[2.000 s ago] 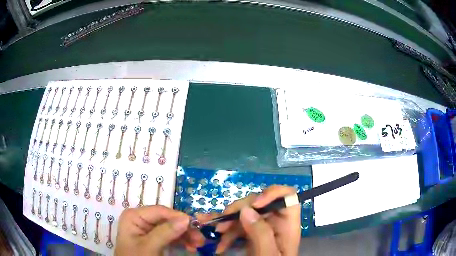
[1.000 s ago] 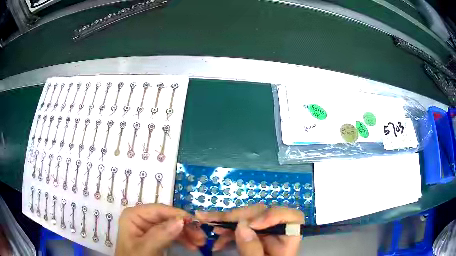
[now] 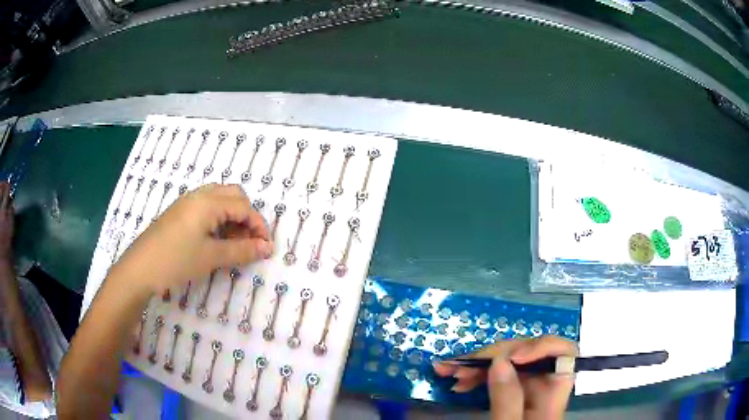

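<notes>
A large white foam board (image 3: pixel 271 351) on the green bench carries rows of small round wired components (image 3: pixel 328 218). My left hand (image 3: pixel 197 230) is over the board's middle, thumb and forefinger close together among the components; whether they hold one cannot be told. My right hand (image 3: pixel 526 377) holds dark tweezers (image 3: pixel 624 361) with a pale band, pointing left. The tweezer tips are low over the dark blue die-cut sheet (image 3: pixel 484 308), right of the board. This sheet bears rows of round silvery pieces.
A clear bag (image 3: pixel 567 279) with green and yellowish-brown round stickers and a handwritten number label (image 3: pixel 711 253) lies at right. A blank white card (image 3: pixel 649 316) lies below it. A component strip (image 3: pixel 308 29) is on the belt. Another person's arm (image 3: pixel 25 344) shows at far left.
My left hand has left the tweezer tips and moved up and left over the board. The view has shifted, so the board and bag appear further right. The right hand still holds the tweezers.
</notes>
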